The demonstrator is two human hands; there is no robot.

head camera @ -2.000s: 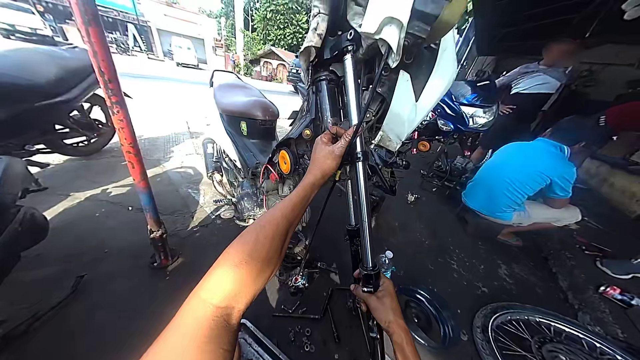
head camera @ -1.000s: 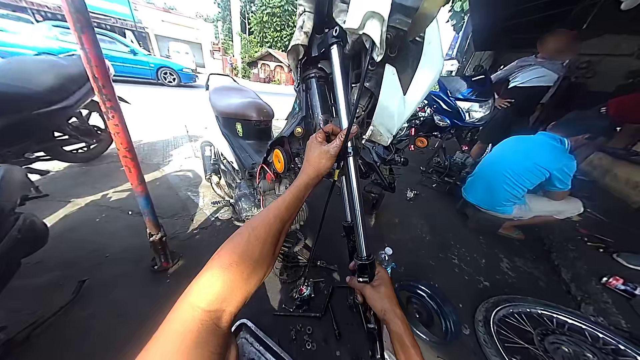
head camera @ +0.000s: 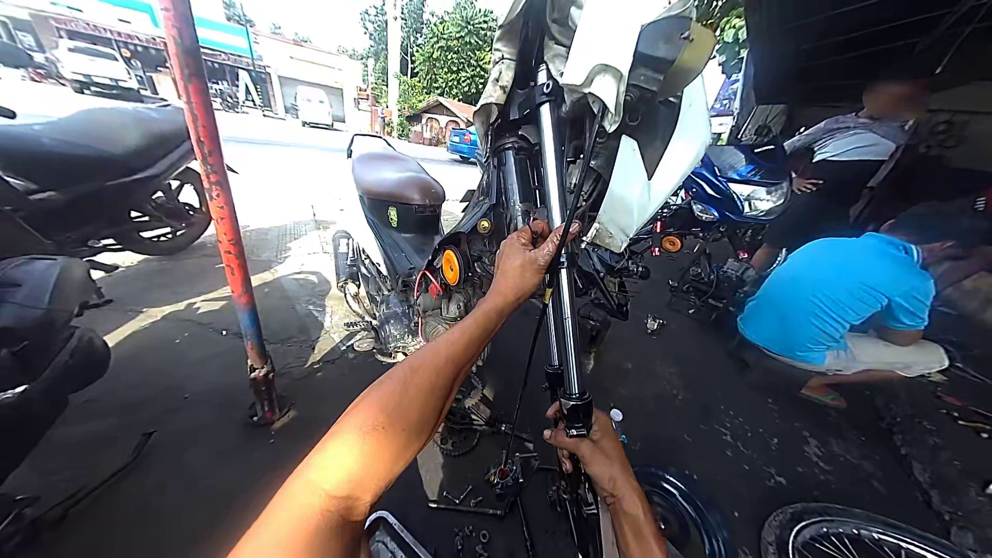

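A motorcycle front fork runs down from the raised front end, its chrome tubes bare. My left hand is at the upper part of the near tube, fingertips pinched against a thin black cable beside it; how much of the tube it grips is hidden. Lower down, my right hand is wrapped around the fork leg just under the black collar where the chrome tube enters. White fairing panels hang to the right of the fork's top. Behind my left hand are the frame and an orange round part.
A red post stands left, near parked motorcycles. Bolts and tools lie on the ground below, by a tray. A spoked wheel and a dark round basin lie right. A person in blue crouches right; another person stands behind.
Both hands keep their places on the fork, with little plain movement. A bright blue car on the road, in view one second ago at the left, has gone from there.
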